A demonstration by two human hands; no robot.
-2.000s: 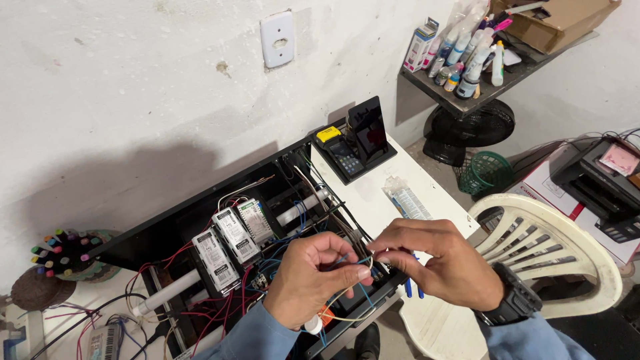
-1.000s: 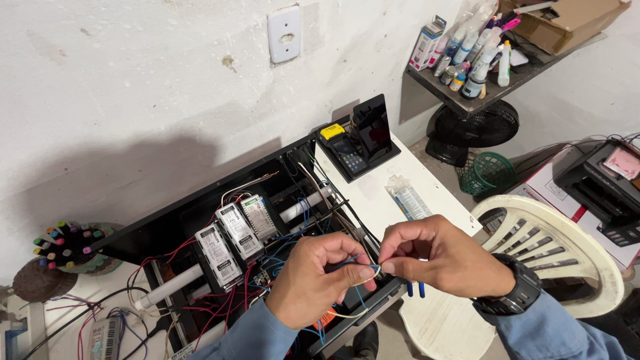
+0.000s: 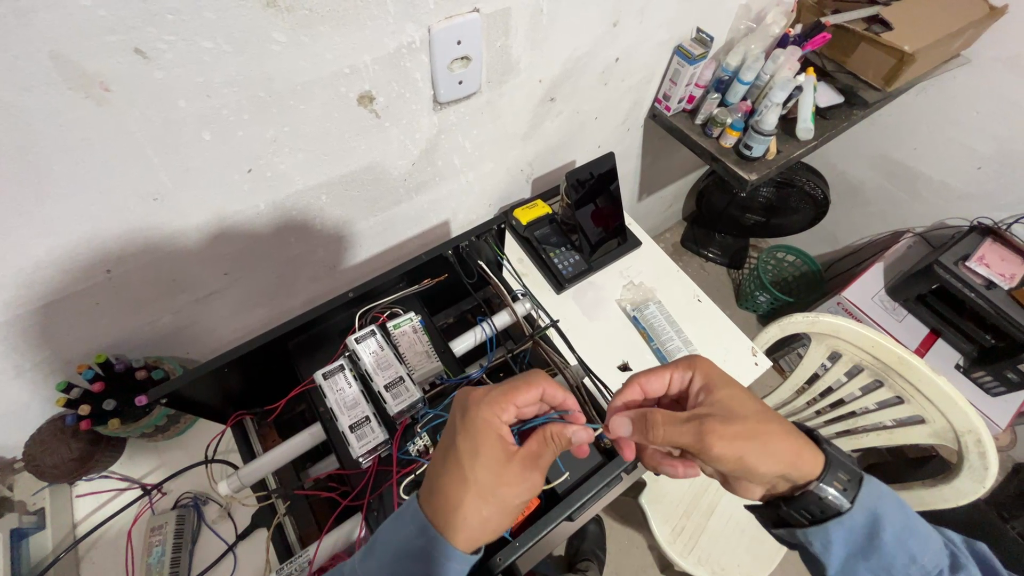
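Observation:
My left hand (image 3: 512,452) pinches a bundle of thin blue wires (image 3: 552,418) between thumb and forefinger. My right hand (image 3: 704,428), with a black watch on the wrist, pinches the pale wire ends just to the right of it, the fingertips of both hands almost touching. Beneath them lies an open black metal case (image 3: 320,320) holding several white ballasts (image 3: 352,408), white tubes (image 3: 276,458) and many red, blue, black and white wires. A small white terminal block (image 3: 419,445) is left of my left hand. The exact wire tips are partly hidden by my fingers.
A white panel (image 3: 704,312) bears a card terminal (image 3: 560,248), a tablet (image 3: 596,204) and a plastic packet (image 3: 660,324). A white plastic chair (image 3: 952,432) stands at right, below a shelf (image 3: 744,168) with bottles. Markers (image 3: 104,392) stand at left.
Both hands remain close together over the case. The blue wires now show as a bundle across my left fingers, and my right fingertips have closed near their ends.

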